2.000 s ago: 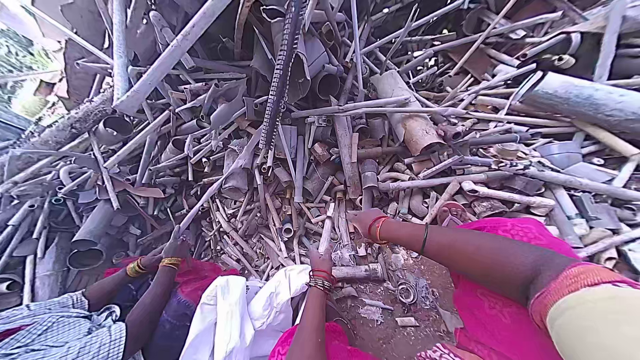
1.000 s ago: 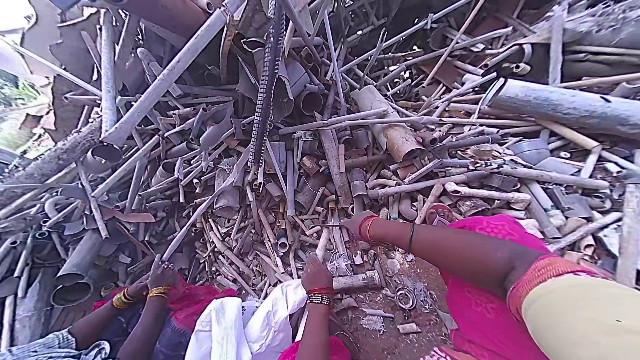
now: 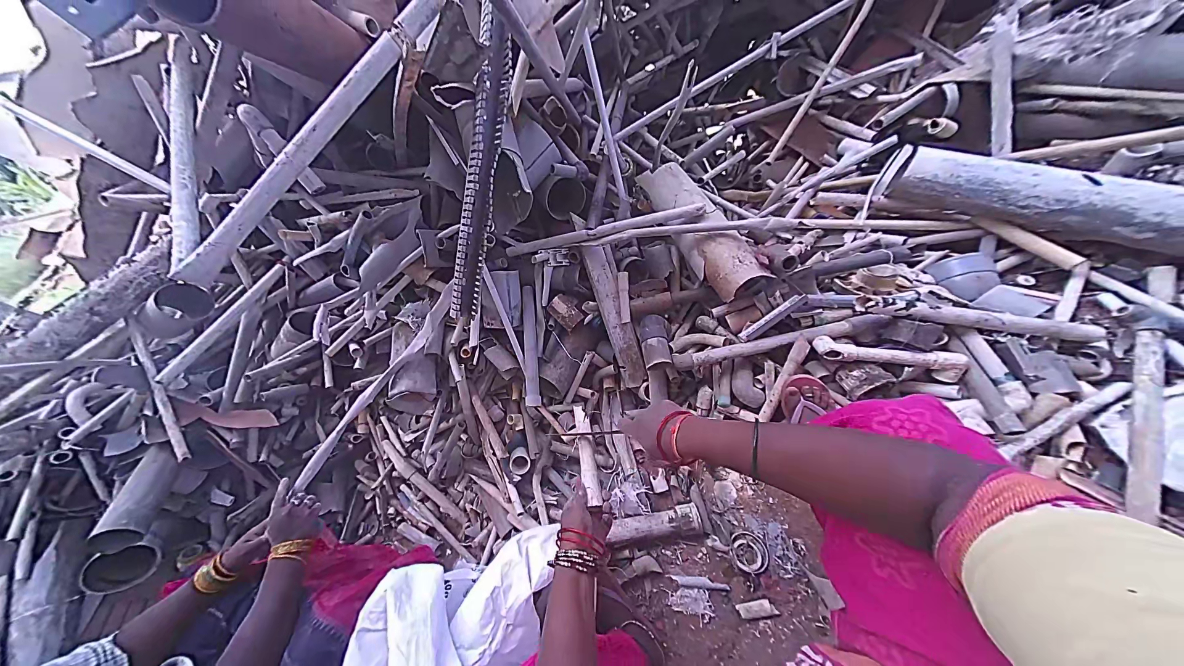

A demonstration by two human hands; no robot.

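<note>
My left hand [image 3: 585, 518], with red and dark bangles at the wrist, is closed around a pale length of pipe [image 3: 585, 453] that points up toward the heap. To its upper right, my right hand [image 3: 650, 430], with red bangles, is closed on a thin dark blade-like tool [image 3: 592, 433], which lies across the upper part of that pipe. Scrap plastic pipes surround both hands. A short thick pipe piece [image 3: 655, 525] lies on the ground just right of my left hand.
A co-worker's hands [image 3: 287, 518] with yellow bangles are at the lower left, by a long pipe [image 3: 370, 393]. A white sack [image 3: 481, 601] lies beside my left forearm. A large grey pipe [image 3: 1036, 194] lies at the right; a ribbed black strip [image 3: 476, 166] hangs at top centre.
The pale pipe and the hands around it stay close together. The view has shifted somewhat. Nothing has plainly been let go or taken hold of.
</note>
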